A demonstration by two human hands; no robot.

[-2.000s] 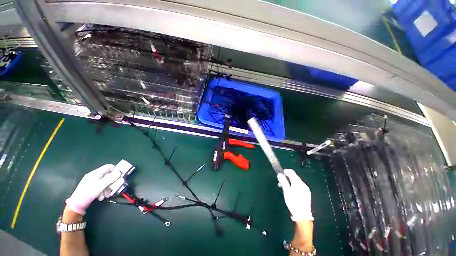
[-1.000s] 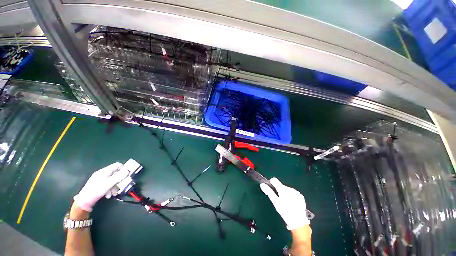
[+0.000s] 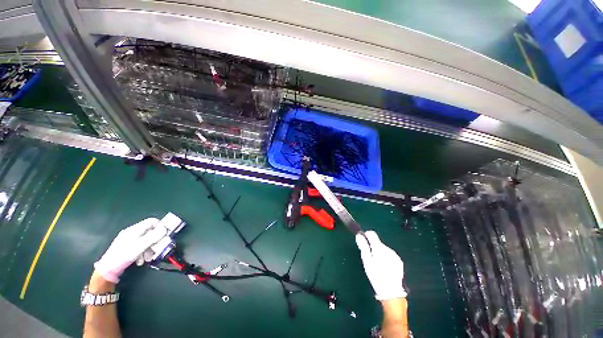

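My gloved left hand (image 3: pixel 129 249) holds the light-grey connector housing (image 3: pixel 170 226) at the red-wired end of the wire harness. The black harness (image 3: pixel 250 245) lies spread on the green mat, its branches reaching right and up to the back rail. My gloved right hand (image 3: pixel 382 264) grips one end of the steel ruler (image 3: pixel 337 206), raised at a slant with its far end over the front of the cable tie gun. The tie gun (image 3: pixel 294 201), black with red handle and trigger, lies on the mat between my hands; the ruler partly hides it.
A blue parts bin (image 3: pixel 278 150) with black cable ties stands behind the rail. Bagged harnesses lie at the right (image 3: pixel 522 244) and behind the upright post (image 3: pixel 198 99). An aluminium frame (image 3: pixel 317 43) crosses above. Clear plastic (image 3: pixel 20 191) covers the left bench. Blue crates (image 3: pixel 578 49) stand top right.
The ruler in my right hand first swung down left across the tie gun, then turned back to a steeper slant. My left hand still holds the housing. The view has shifted slightly.
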